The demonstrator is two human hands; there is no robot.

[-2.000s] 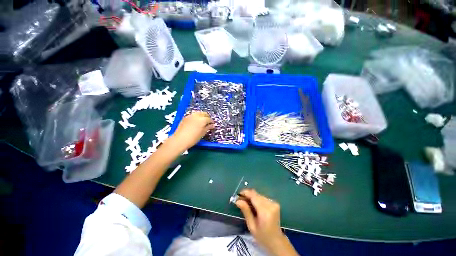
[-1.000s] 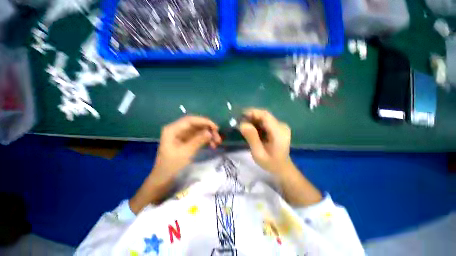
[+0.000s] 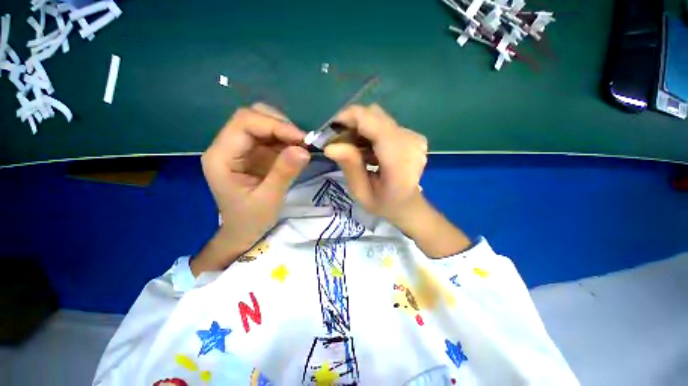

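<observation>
My left hand (image 3: 253,162) and my right hand (image 3: 381,154) meet fingertip to fingertip over the table's front edge. A small white piece (image 3: 312,138) sits between the fingertips. A slender silver metal piece (image 3: 347,105) slants up and right from it, along my right hand's fingers. My left thumb and index finger pinch at the white piece; what exactly they hold is too small to tell. Two tiny white squares lie on the green table, one at the left (image 3: 224,80) and one nearer the middle (image 3: 325,68).
Loose white strips (image 3: 34,83) lie at the upper left, with one single strip (image 3: 112,78) beside them. A pile of rods with white tabs (image 3: 499,29) is at the upper right. A black case (image 3: 632,56) and a blue-grey flat device (image 3: 674,71) lie at the far right.
My left hand has gone from the left blue tray to meet my right hand. The view has tilted down, so the trays are out of view and the printed garment shows.
</observation>
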